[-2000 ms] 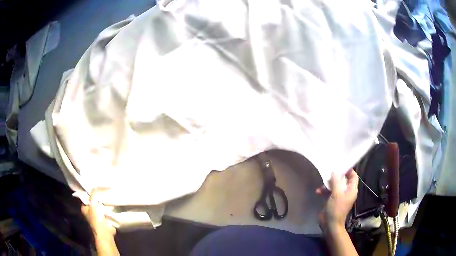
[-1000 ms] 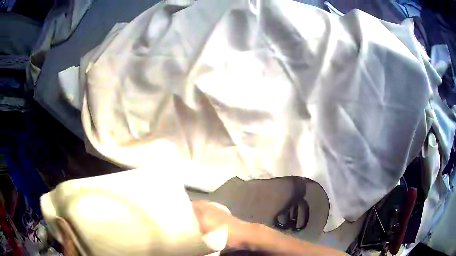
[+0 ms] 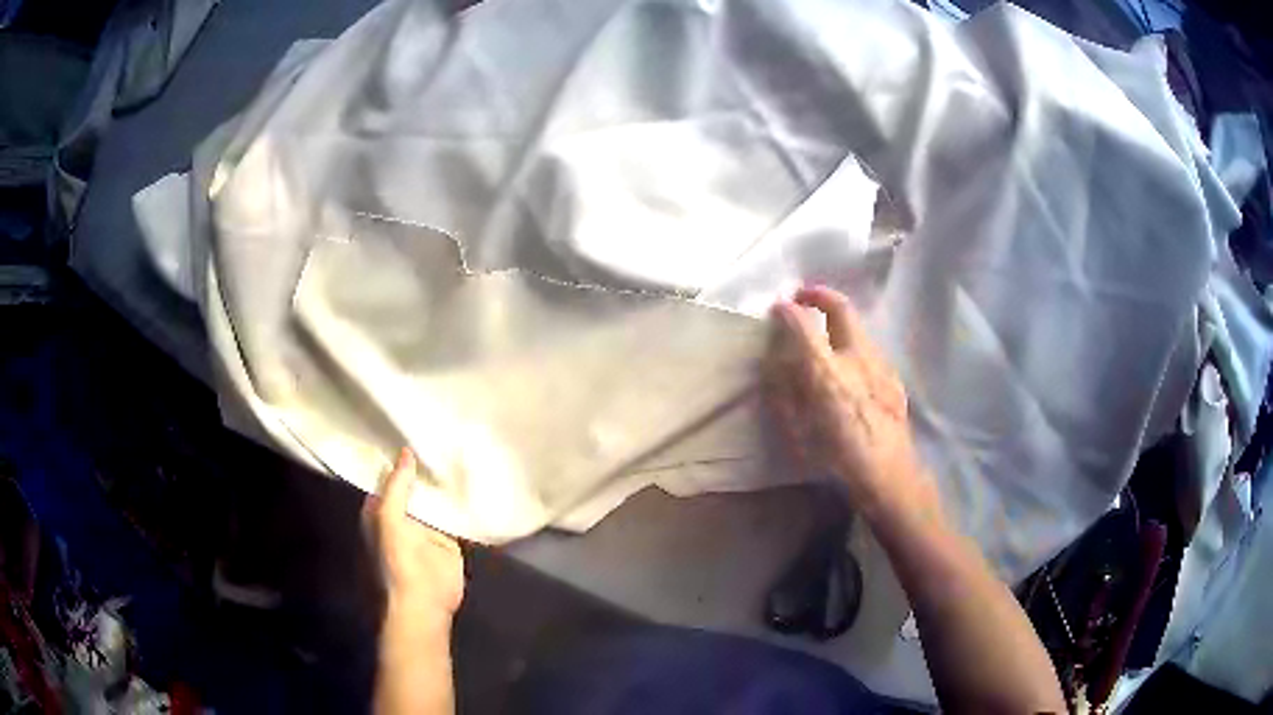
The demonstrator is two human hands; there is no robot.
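Observation:
The pale main cloth (image 3: 1033, 307) lies in soft folds over most of the table. A cream cut piece (image 3: 600, 363) lies on top of it, its upper edge a thin line with a small step at the left. My left hand (image 3: 419, 552) grips the cloth's near left edge between thumb and fingers. My right hand (image 3: 845, 398) is at the cut piece's upper right end, fingertips on its edge; whether it pinches the cloth is hard to tell. The dark shears (image 3: 817, 587) lie on the table near its front edge, their blades hidden.
The iron's dark red handle (image 3: 1142, 594) shows at the lower right. More pale cloth (image 3: 1212, 433) hangs along the right side. The grey-blue table surface (image 3: 147, 119) shows at the upper left. Dark clutter with red and white scraps lies below the table at the lower left.
The cut piece, raised at the lower left a second ago, now lies flat on the main cloth. My right hand has moved up and right from it. My left hand shows at the cloth's near edge.

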